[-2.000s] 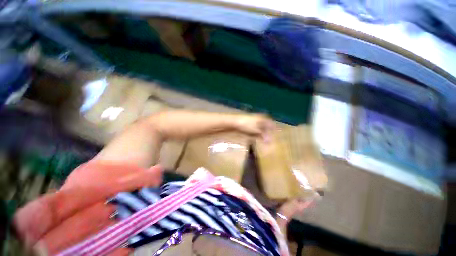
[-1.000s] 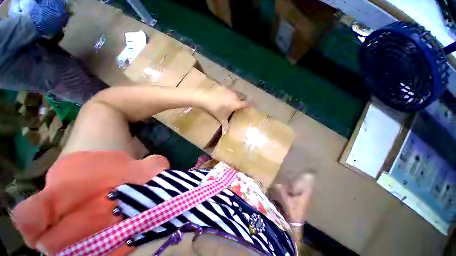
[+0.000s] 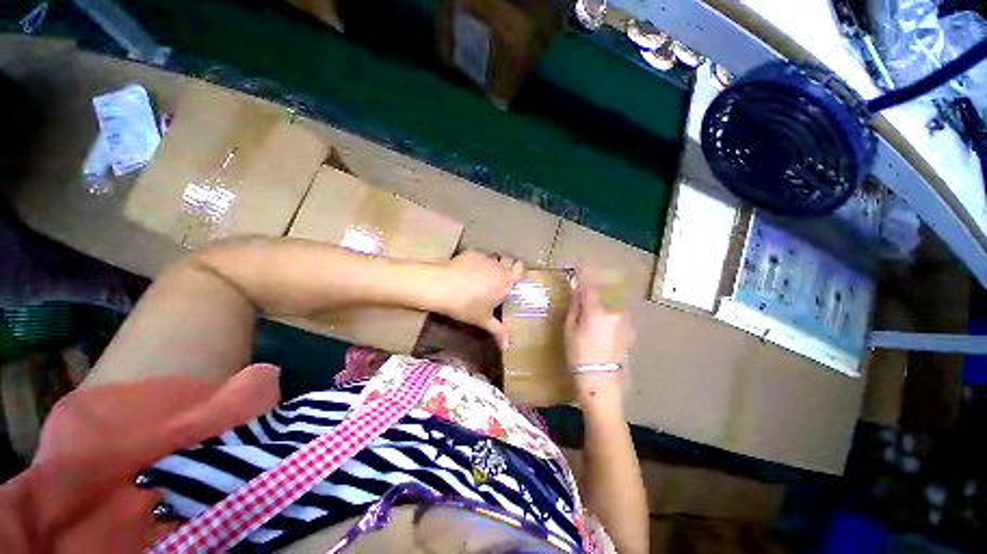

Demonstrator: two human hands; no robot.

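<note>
A small carton (image 3: 536,341) with shiny tape across it stands on the bench close to my body. My left hand (image 3: 482,292) holds its left side, with fingers at the top corner and the thumb lower down. My right hand (image 3: 601,330), blurred, is at its upper right corner. A tiny shiny spot shows at the right fingertips; I cannot tell what it is. Two more taped cartons lie to the left, one partly under my left forearm (image 3: 373,222) and one farther left (image 3: 216,179).
The bench (image 3: 714,379) is covered in cardboard. White crumpled plastic (image 3: 128,128) lies at its left. A dark blue fan (image 3: 790,139) hangs by the raised white shelf (image 3: 747,49). A pale panel with small fittings (image 3: 806,281) lies at the right. A brown box (image 3: 492,49) is beyond the bench.
The held carton has turned and now shows a narrower face. My right hand has moved up from below it to its upper right corner. The view has shifted; the other person has left it.
</note>
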